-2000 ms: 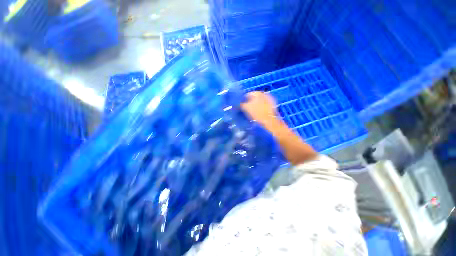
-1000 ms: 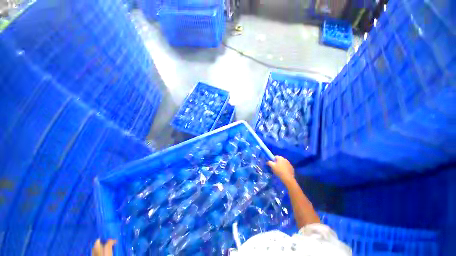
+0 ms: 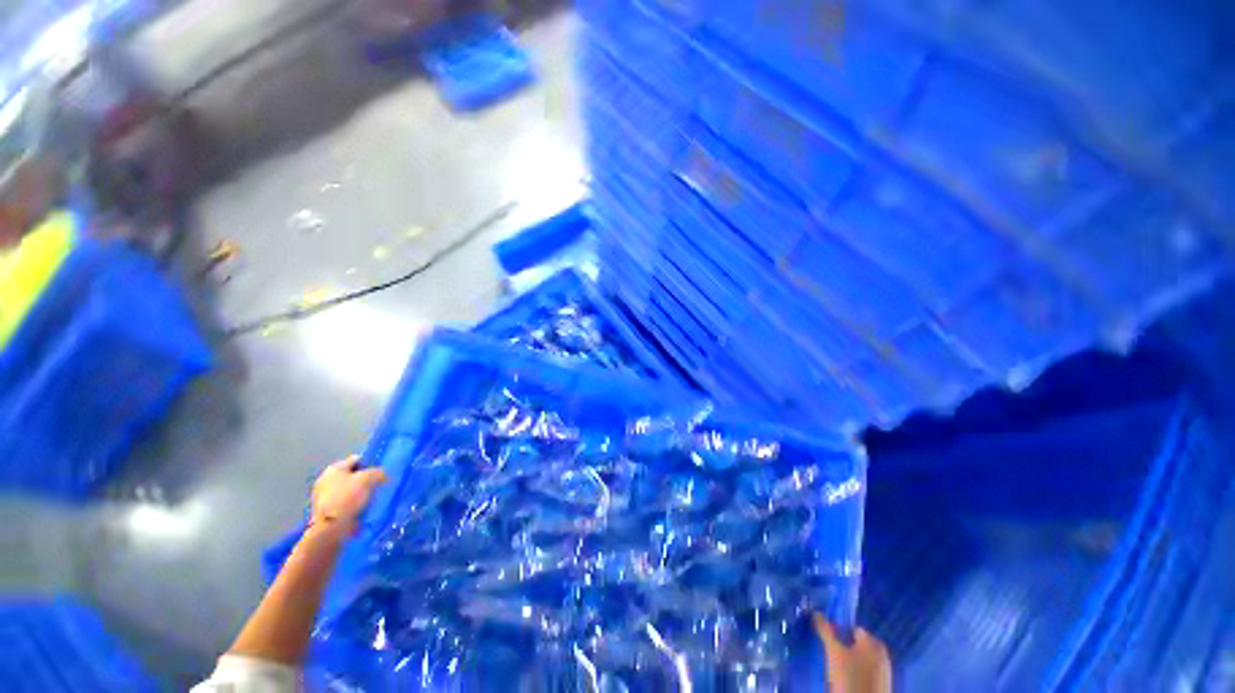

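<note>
A large blue crate (image 3: 396, 431) filled with glossy clear bags of blue items (image 3: 610, 528) is held in front of me. My left hand (image 3: 344, 496) grips its left rim. My right hand (image 3: 856, 661) is at its right rim near the bottom edge of the picture, partly cut off, with its fingers on the rim. The crate's near side is out of the picture. The bags are blurred by motion, so single ones are hard to make out.
Another crate of bags (image 3: 562, 322) is just beyond the held crate. A tall stack of blue crates (image 3: 867, 203) rises at the right. Blue crates (image 3: 88, 366) stand at the left. A dark cable (image 3: 393, 282) lies on the grey floor (image 3: 305, 393). A small blue crate (image 3: 478, 65) is far back.
The view has turned right, and the crate stack now lies right ahead. Both hands still hold the filled crate. The left hand now shows more fully; the right hand is lower in the picture.
</note>
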